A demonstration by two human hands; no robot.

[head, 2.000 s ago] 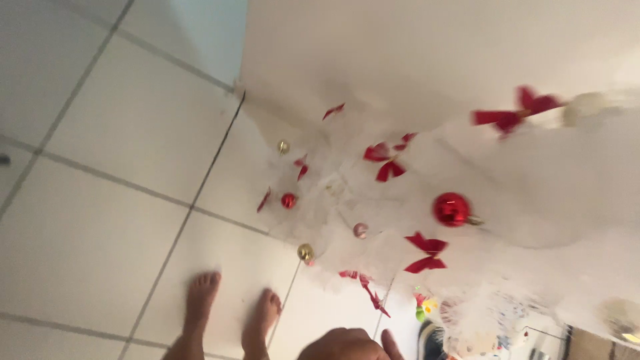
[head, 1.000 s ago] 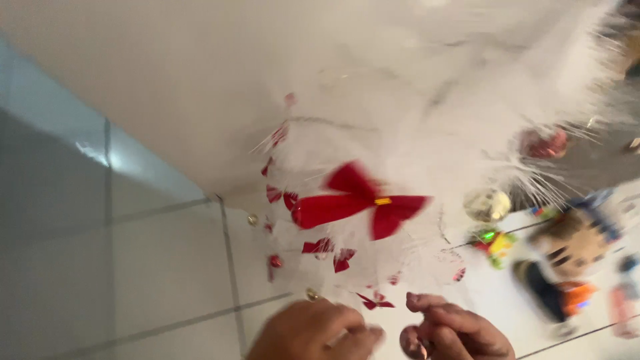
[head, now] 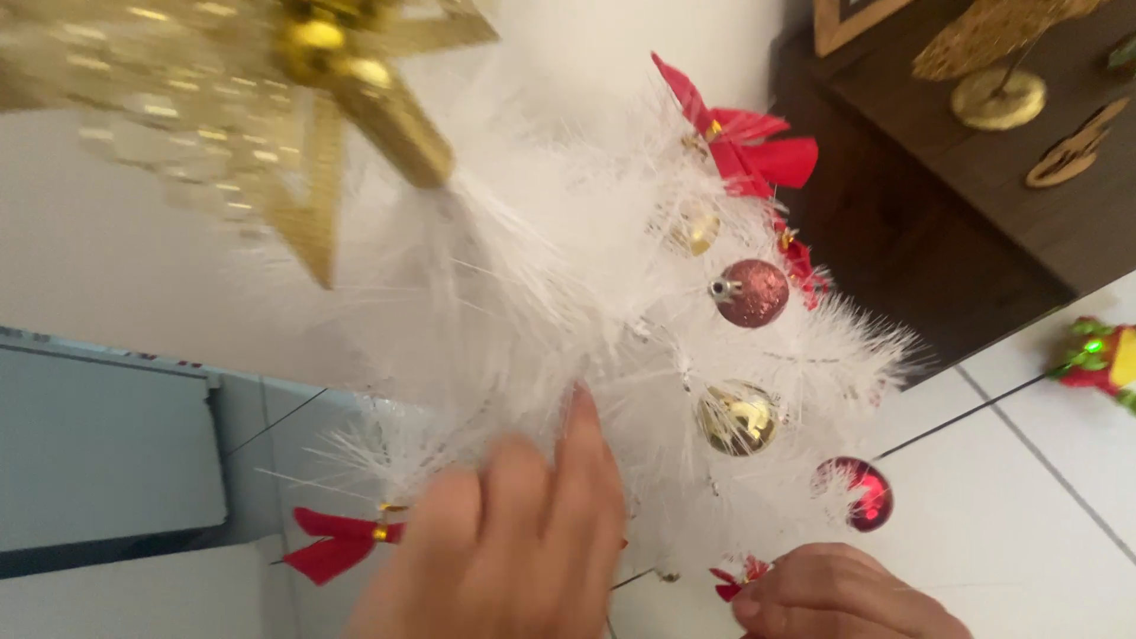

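A white tinsel Christmas tree [head: 532,293] fills the middle, with a gold glittery star topper [head: 390,115] at its upper left. My left hand [head: 515,532] reaches into the white branches, its index finger extended; whether it holds anything is unclear. At the lower right, my right hand [head: 843,595] has its fingers curled beside a small red bow [head: 738,579]; I cannot tell if it grips the bow. A pink glitter ball [head: 753,294], a gold ball [head: 739,419] and a shiny red ball [head: 855,493] hang on the right side. Red bows [head: 754,146] also decorate the tree.
A dark wooden cabinet [head: 958,177] at the upper right bears a gold ornament on a round base [head: 998,98] and a small wooden cutout [head: 1076,146]. A red and green toy [head: 1100,359] lies on the white tiled floor [head: 1003,479]. A pale wall stands behind the tree.
The view has shifted to the top of the tree, bringing in the gold star and cabinet. My left hand now reaches among the branches; before, both hands were close together below a large red bow.
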